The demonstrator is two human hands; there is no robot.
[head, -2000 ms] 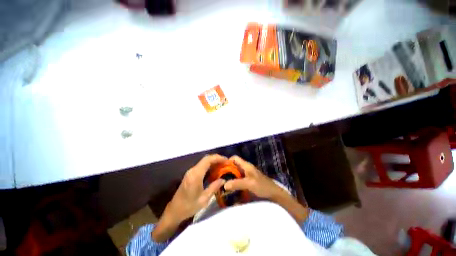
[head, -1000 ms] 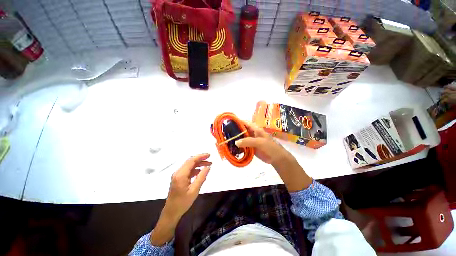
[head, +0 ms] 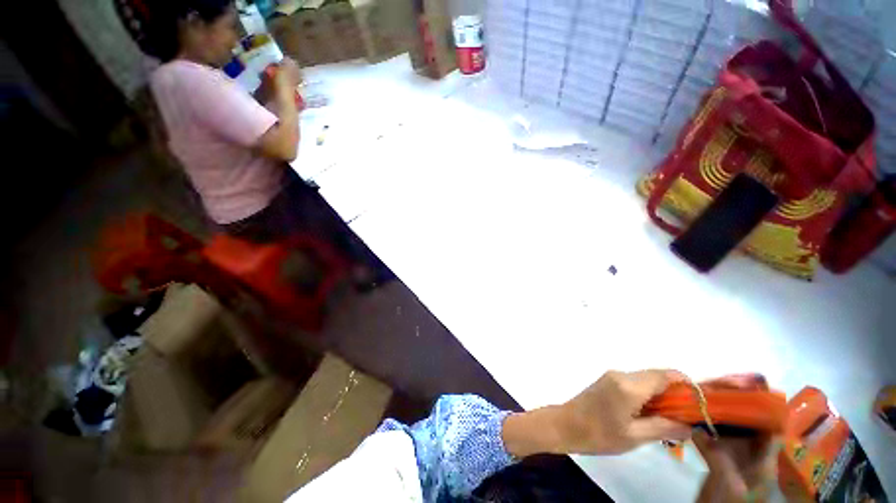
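Observation:
The coiled orange cord (head: 732,405) is seen from its side at the lower right, with a thin yellowish band around it. My left hand (head: 629,408) grips its left end. My right hand (head: 735,467) is below the coil, blurred and partly hidden by it, with its fingers against the coil. An orange and black retail box (head: 830,447) lies just right of my hands, cut by the frame's lower edge. A small orange patch shows on the table under the coil.
A black smartphone (head: 725,222) leans by a red and gold bag (head: 776,138). A small dark piece (head: 612,269) lies on the white table (head: 472,226). A person in pink (head: 221,138) works at the far left. Red stools (head: 265,270) and open cartons (head: 324,432) stand below.
The view has swung left, showing the other person and the floor cartons. My left hand, empty a second ago, now grips the coil. The coil is off the table and turned edge-on.

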